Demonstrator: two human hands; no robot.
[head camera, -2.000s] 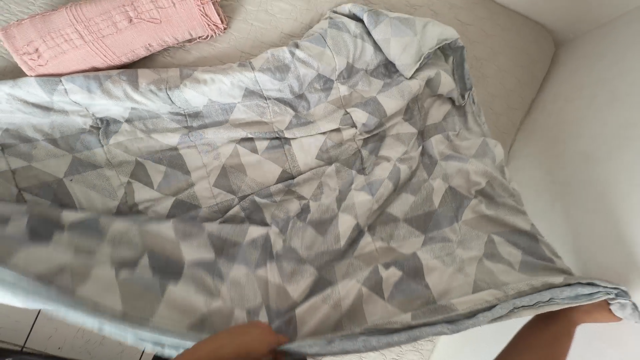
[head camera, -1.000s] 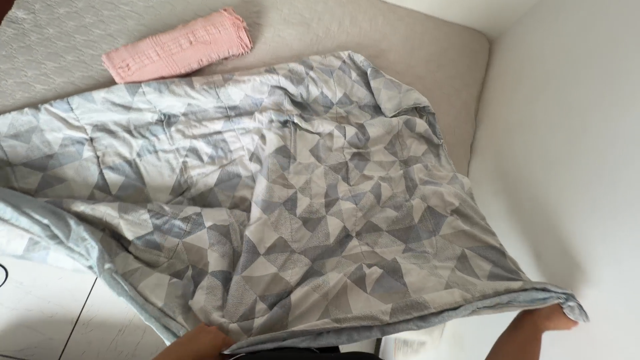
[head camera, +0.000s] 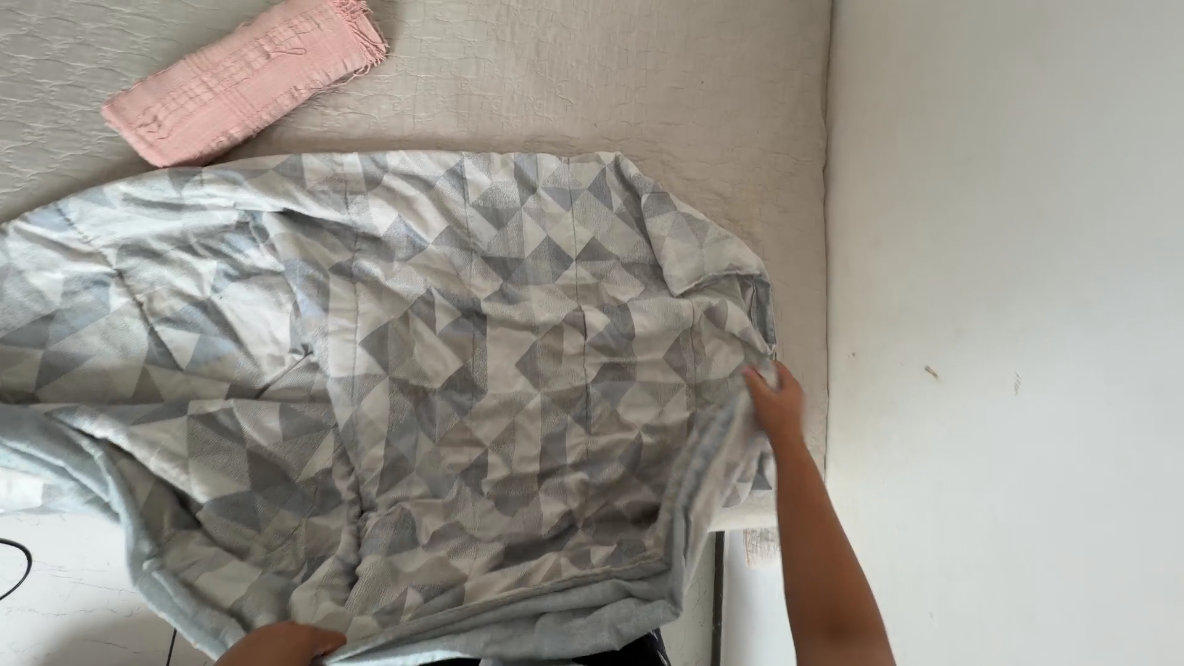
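Observation:
A quilted blanket (head camera: 518, 370) with a grey and white triangle pattern lies rumpled over the bed and hangs off its near side. At the bottom of the view my left hand (head camera: 282, 642) grips the blanket's light grey-blue edge; its fingers are partly hidden. Farther right, my right hand (head camera: 775, 398) holds a gathered part of the same edge near the bed's right end, with the fabric sagging between both hands. Behind the blanket lies a folded pink fringed cloth (head camera: 245, 83), touched by neither hand.
The bed's light textured cover (head camera: 592, 83) spans the back. A white wall (head camera: 1008, 277) rises along the right. Below the bed is a pale tiled floor (head camera: 69, 592), with part of a black cable (head camera: 26, 560) at the far left.
My right hand has moved up and away from me, carrying the blanket's edge toward the bed's right end. The left hand still holds its part of the edge. The view has shifted.

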